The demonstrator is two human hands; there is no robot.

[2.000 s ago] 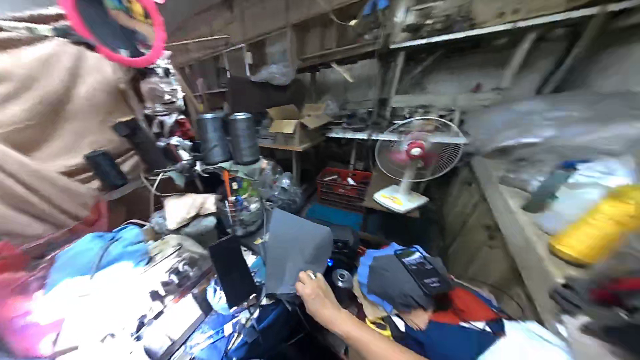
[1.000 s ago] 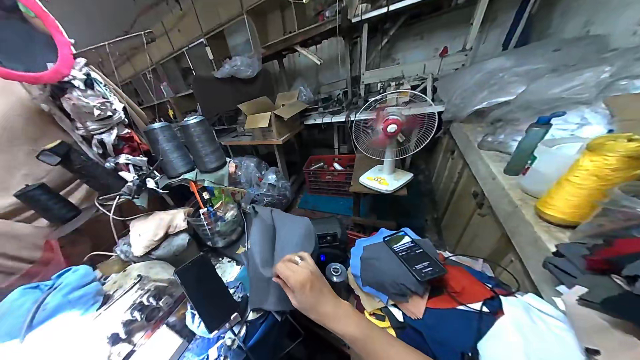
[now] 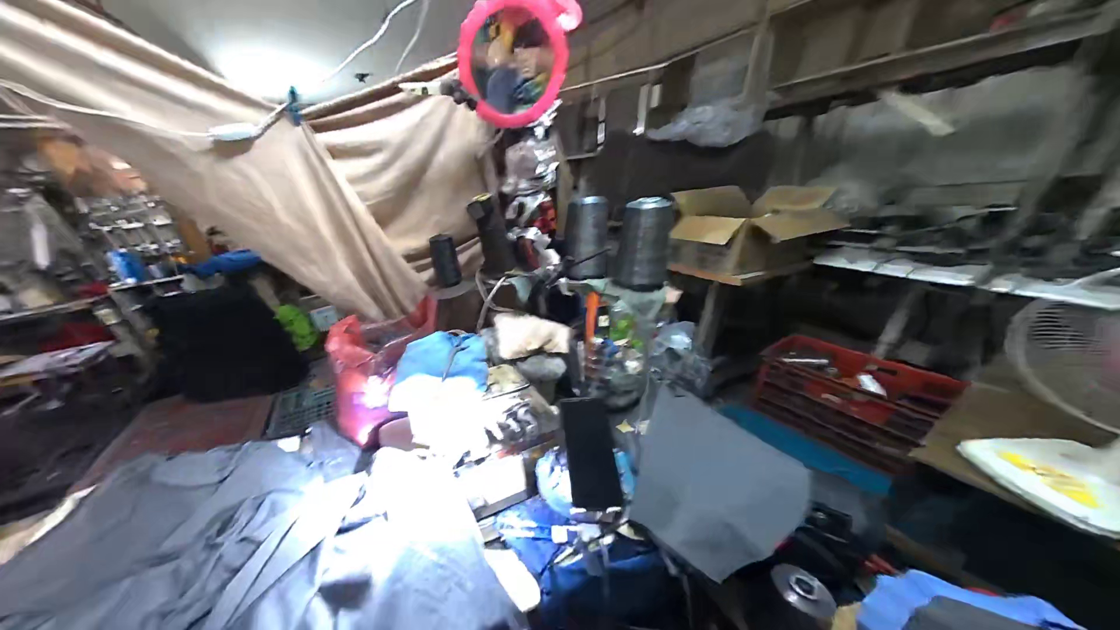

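Neither of my hands shows in the view now. A grey fabric piece point(image 3: 717, 481) hangs at the lower centre, beside a dark phone-like slab point(image 3: 591, 455) standing upright. Left of these, a brightly lit sewing machine point(image 3: 512, 420) is partly washed out by glare, with a blue cloth point(image 3: 444, 359) behind it. A large heap of grey fabric point(image 3: 175, 525) fills the lower left. A metal bobbin-like part point(image 3: 802, 588) and a blue fabric piece point(image 3: 954, 599) lie at the lower right.
Dark thread cones point(image 3: 646, 245) stand behind the machine. A pink-rimmed round mirror point(image 3: 513, 61) hangs above. An open cardboard box point(image 3: 752, 232), a red crate point(image 3: 857, 389) and a fan point(image 3: 1072, 359) are at the right. A beige curtain point(image 3: 262, 192) and red bag point(image 3: 372, 376) are at the left.
The view has swung left. The hand that touched the grey fabric piece in both earlier frames is out of sight; the piece is still beside the dark slab.
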